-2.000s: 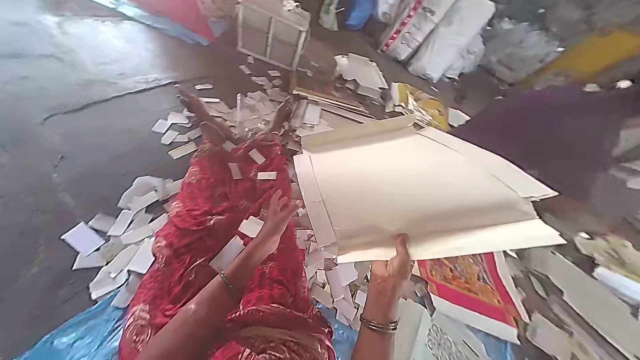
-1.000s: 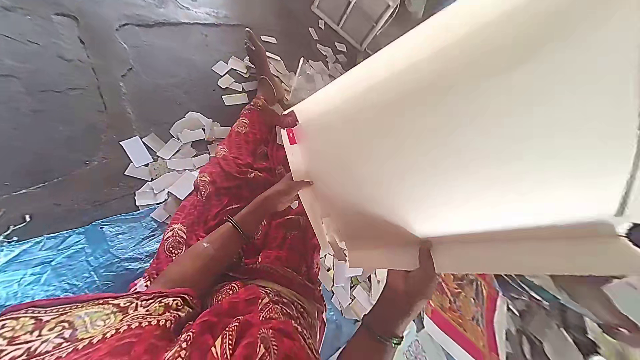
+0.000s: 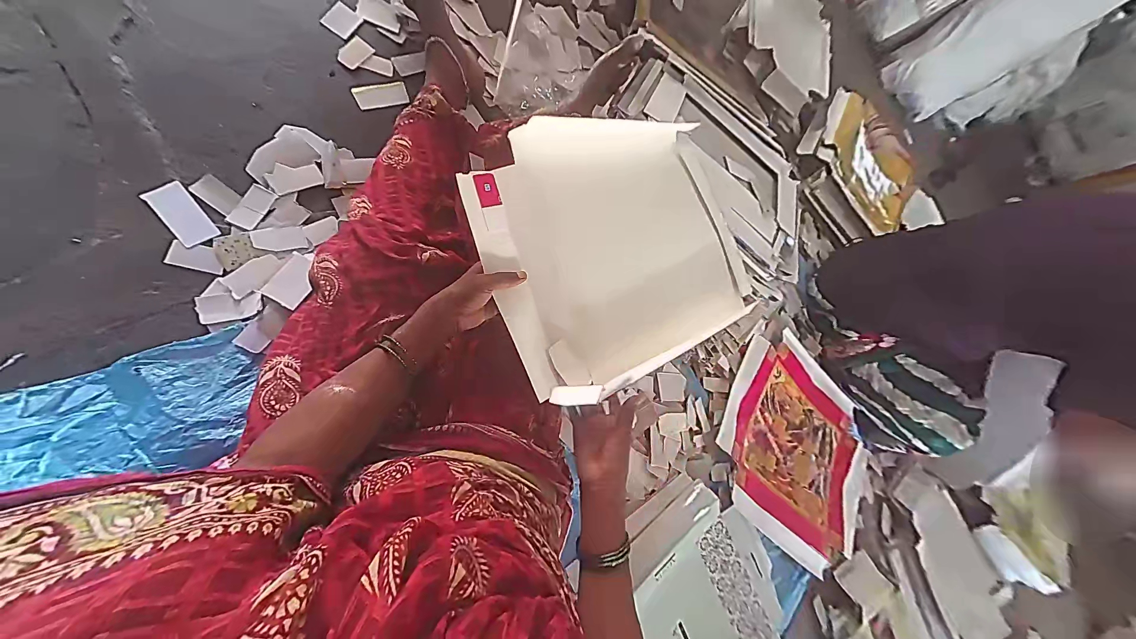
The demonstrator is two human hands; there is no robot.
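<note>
A cream cardboard sheet [image 3: 621, 240] with folded edges and a small red patch at its upper left lies raised over my lap. My left hand [image 3: 466, 297] grips its left edge, thumb on top and fingers underneath. My right hand [image 3: 605, 435] is at its lower corner, where a folded flap [image 3: 575, 394] shows; the fingertips are partly hidden under the board, so its hold is unclear. To the right lies a printed sheet with a red border [image 3: 750, 444]. Near my right forearm is a pale green printed board [image 3: 692, 568].
Cut card pieces [image 3: 266, 226] lie in a heap left of my legs, with more between and beyond my feet. A blue plastic sheet [image 3: 133, 408] is at the left. A person in dark clothing [image 3: 985, 284] is close at the right, by card scraps [image 3: 958, 541].
The cardboard sheet, large and extending to the right edge a second ago, now lies over my lap with its far edge visible. My right hand has moved down to its lower corner.
</note>
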